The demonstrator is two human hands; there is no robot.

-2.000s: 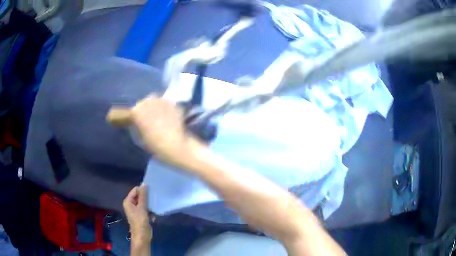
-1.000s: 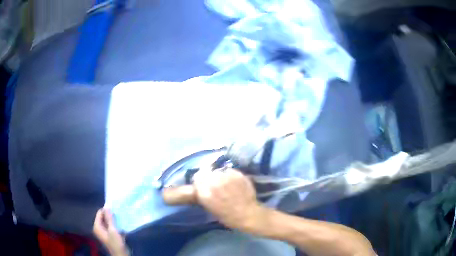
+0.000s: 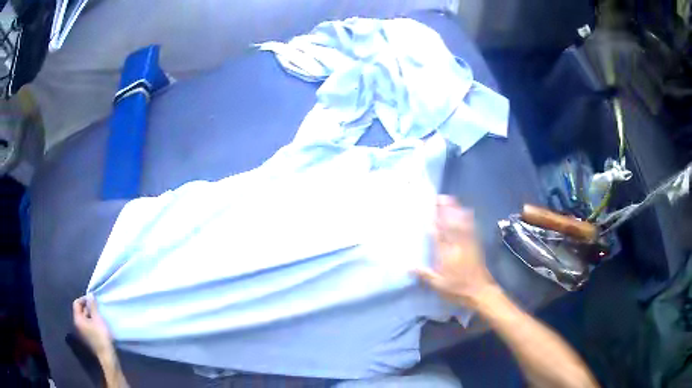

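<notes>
The light blue garment (image 3: 250, 258) lies spread over the dark blue-grey padded table cover (image 3: 220, 129), with soft folds running from its left corner. Its upper part is bunched towards the back. My left hand (image 3: 92, 326) pinches the garment's left edge. My right hand (image 3: 457, 254), slightly blurred, is at the right part of the cloth with fingers extended, not gripping anything visible. The steam iron (image 3: 558, 250) rests at the right table edge, its brown wooden handle (image 3: 560, 223) on top, apart from my right hand.
A bright blue bar (image 3: 127, 144) with a pale band lies at the left back of the table. A yellowish steam hose (image 3: 620, 136) and a whitish wrapped cable (image 3: 645, 203) run to the iron at right. A dark object lies partly hidden by my left wrist.
My right hand has let go of the iron, which now sits at the right edge. The garment is pulled leftward and creased, and my left hand has moved left with its edge.
</notes>
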